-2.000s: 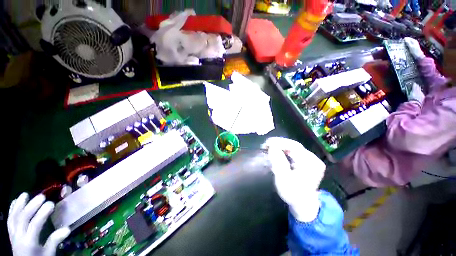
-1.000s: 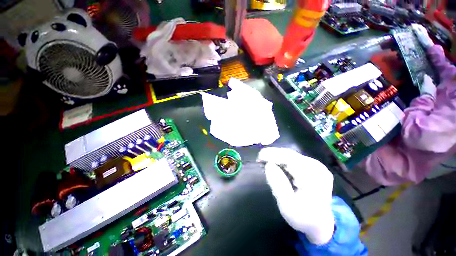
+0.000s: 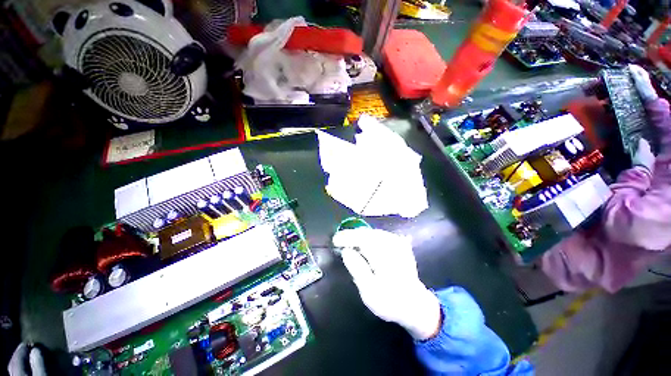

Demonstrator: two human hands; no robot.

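A large green power supply board (image 3: pixel 199 312) lies at the left, with silver-white heatsinks (image 3: pixel 176 283), copper-red coils (image 3: pixel 121 250) and a yellow-brown transformer (image 3: pixel 184 237). My right hand (image 3: pixel 382 275), in a white glove, is beside the board with fingertips pinched at the small green cup (image 3: pixel 353 223), hiding most of it. A thin dark stick (image 3: pixel 364 258) shows only in part in its grip. Another thin stick (image 3: pixel 373 197) leans up from the cup over the white paper. My left hand (image 3: pixel 28 361), gloved, is cut off at the lower left corner by the board; its hold is unclear.
Crumpled white paper (image 3: pixel 375 172) lies behind the cup. A panda fan (image 3: pixel 132 66), a black box (image 3: pixel 294 114) with white plastic, a red-orange pad (image 3: pixel 413 62) and a red-orange cylinder (image 3: pixel 480 55) stand behind. Another board (image 3: pixel 533 165) is at right, beside a pink-sleeved person (image 3: pixel 625 220) holding a board.
My right hand has moved left from beside the cup to over it. My left hand, out of view one second ago, shows again at the lower left corner. The camera view has shifted slightly.
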